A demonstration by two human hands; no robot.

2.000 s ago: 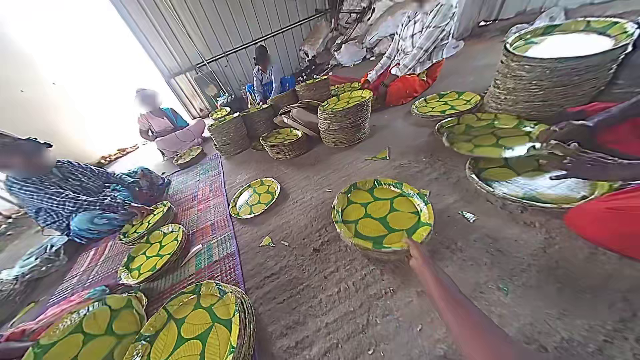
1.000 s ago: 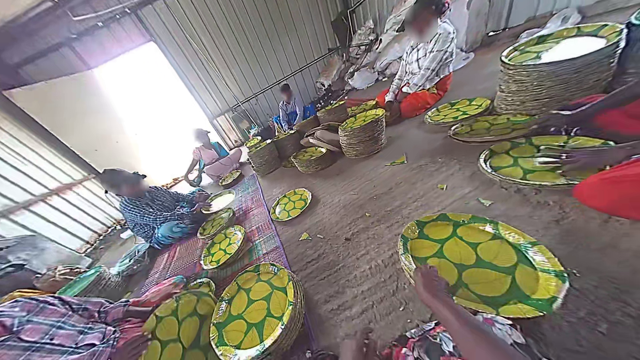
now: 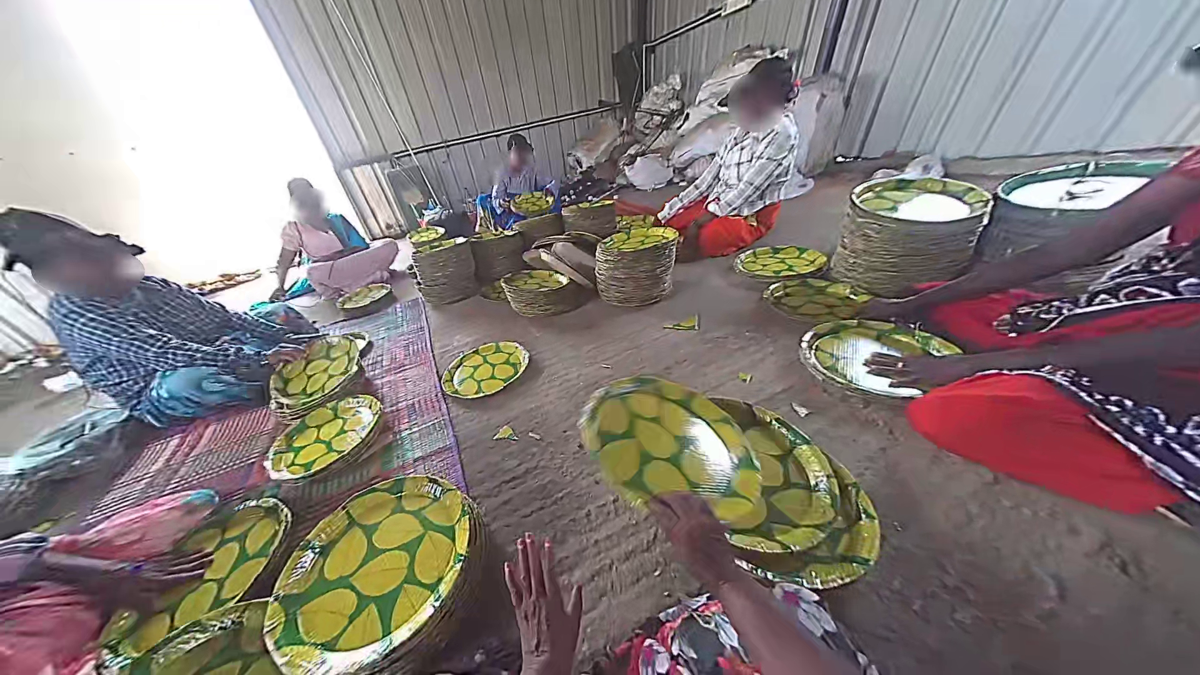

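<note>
My right hand (image 3: 692, 539) grips the near edge of a round plate with a green and yellow leaf pattern (image 3: 666, 445), tilted and slightly blurred. Behind and below that plate lie more leaf-patterned plates (image 3: 848, 544), overlapping on the floor in front of me. My left hand (image 3: 544, 605) is raised at the bottom centre, palm showing and fingers spread, holding nothing. A thick stack of the same plates (image 3: 375, 572) stands to its left. Patterned cloth (image 3: 694, 637) shows beneath my right forearm.
At right a person's hand (image 3: 895, 367) rests on a shiny plate. A single plate (image 3: 486, 368) lies ahead by the woven mat (image 3: 403, 347). Tall plate stacks (image 3: 636, 272) stand farther back. Several people sit around; one works at the left over plates (image 3: 319, 370).
My right hand now holds a tilted plate above other plates; one second ago it was at a plate lying in front of me. My left hand has come up into fuller view. The view has shifted.
</note>
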